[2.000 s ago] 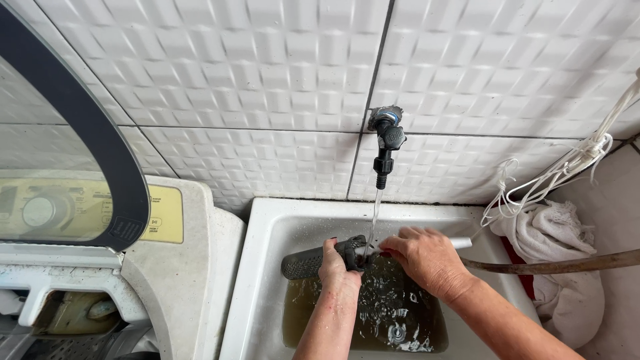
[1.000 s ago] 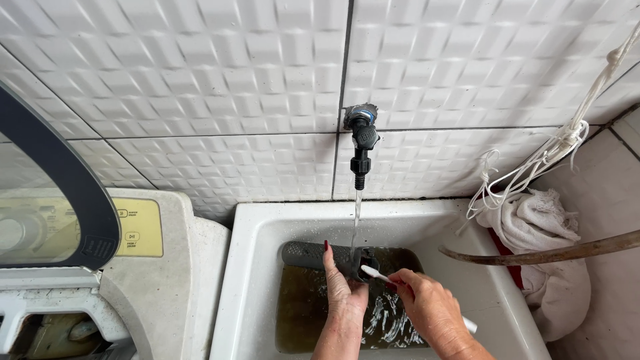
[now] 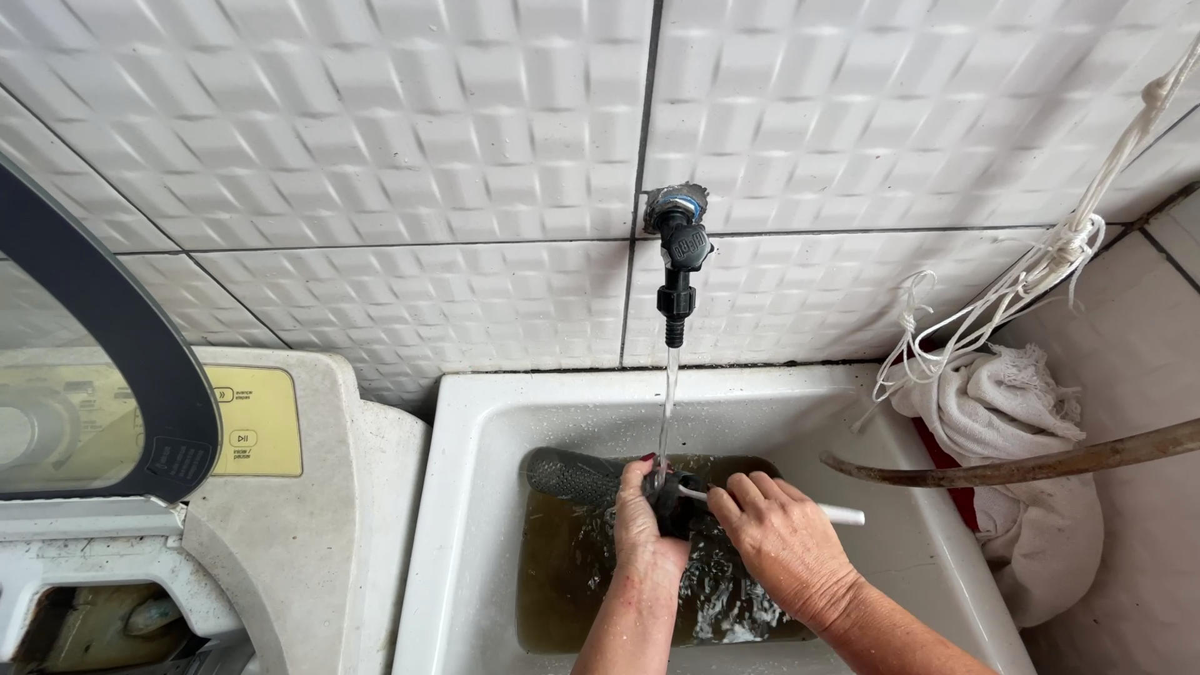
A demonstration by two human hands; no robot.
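My left hand (image 3: 647, 525) grips the open dark end of a grey mesh-like cylinder (image 3: 574, 476), whose body points left over the murky water (image 3: 562, 581) in a white sink (image 3: 459, 525). My right hand (image 3: 783, 539) is closed around a thin white brush (image 3: 841, 515); its handle sticks out to the right and its head is at the cylinder's dark end, partly hidden. A black plastic tap (image 3: 677, 281) above pours a stream of water (image 3: 668, 403) onto the cylinder's end by my left fingers.
A top-loading washing machine (image 3: 281, 553) with a raised lid (image 3: 159, 375) stands left. White cords (image 3: 1041, 262) hang at the right above a bundled white cloth (image 3: 1012, 403). A brown hose (image 3: 1022, 466) reaches over the sink's right rim. Tiled wall (image 3: 450, 141) rises behind.
The brush in my right hand has shifted from a slanting to a nearly level position since one second ago. My left hand still holds the cylinder, and water still runs.
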